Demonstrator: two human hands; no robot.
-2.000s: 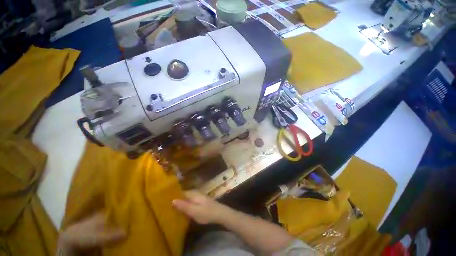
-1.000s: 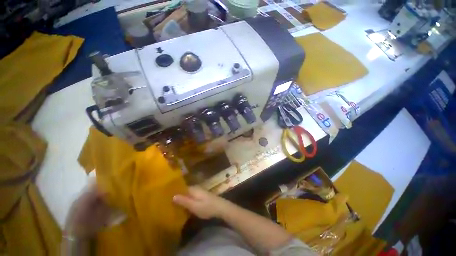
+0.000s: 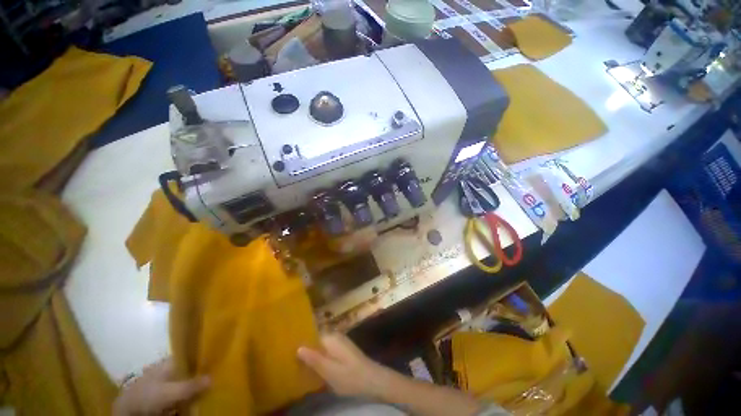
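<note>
A mustard-yellow garment panel (image 3: 244, 317) hangs from the needle area of the white overlock machine (image 3: 349, 122) down over the table's front edge. Part of the cloth lies on the table left of the machine head. My left hand (image 3: 162, 392) holds the panel's lower left edge, low in the picture. My right hand (image 3: 340, 362) grips the panel's right edge, in front of the machine. The presser foot and needle are mostly hidden by the cloth and the machine head.
A mustard bundle (image 3: 41, 236) drapes at the left. Red and yellow scissors (image 3: 492, 242) lie right of the machine. An open box (image 3: 520, 313) with yellow cloth sits below the table edge. Cut pieces (image 3: 546, 114) lie beyond the machine. Another machine (image 3: 682, 49) stands at far right.
My left hand has moved onto the panel's lower left edge. The panel is more spread between my hands, with a flap showing further left on the table. The whole view has shifted slightly.
</note>
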